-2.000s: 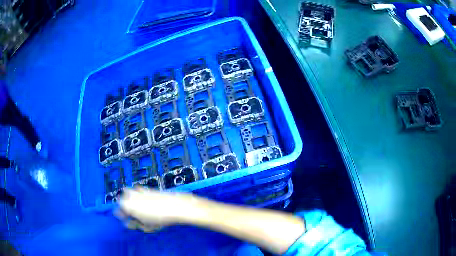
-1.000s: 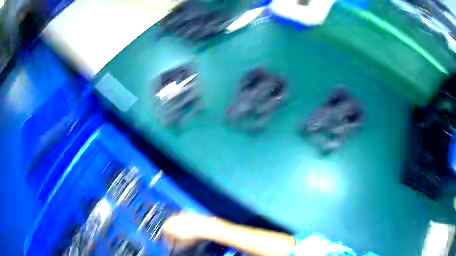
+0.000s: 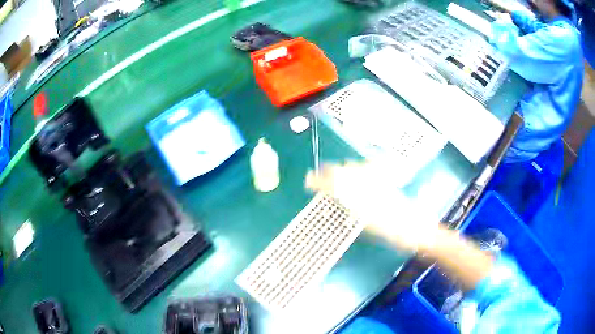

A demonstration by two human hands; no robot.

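Note:
My right hand (image 3: 339, 186) reaches in from the lower right, blurred and overexposed. Its fingertips are at the lower end of thin, light tweezers (image 3: 316, 140) on the green bench; whether they grip is unclear. Under and beside the hand lies a cream dot sheet (image 3: 297, 251). A squat glue bottle (image 3: 265, 167) stands upright left of the fingers, with a small pale round piece (image 3: 299, 124) above it. A black press fixture (image 3: 130, 222) with a red-grip clamp handle (image 3: 40, 104) is at the left. A black housing (image 3: 205, 316) is cut off at the bottom edge. My left hand is out of view.
A blue bin (image 3: 231, 134) holds whitish pieces, and a red bin (image 3: 297, 75) lies behind. Bagged dot sheets (image 3: 378, 117), a white strip (image 3: 434, 104) and a clear slotted tray (image 3: 417, 32) are right. Another person (image 3: 545, 65) sits beyond. Blue crates (image 3: 522, 235) stand beside the bench.
The view has swung from the crate of housings and the bare bench part to the fixture, bins and glue bottle. The hand at the crate is gone; my right hand is now at the tweezers.

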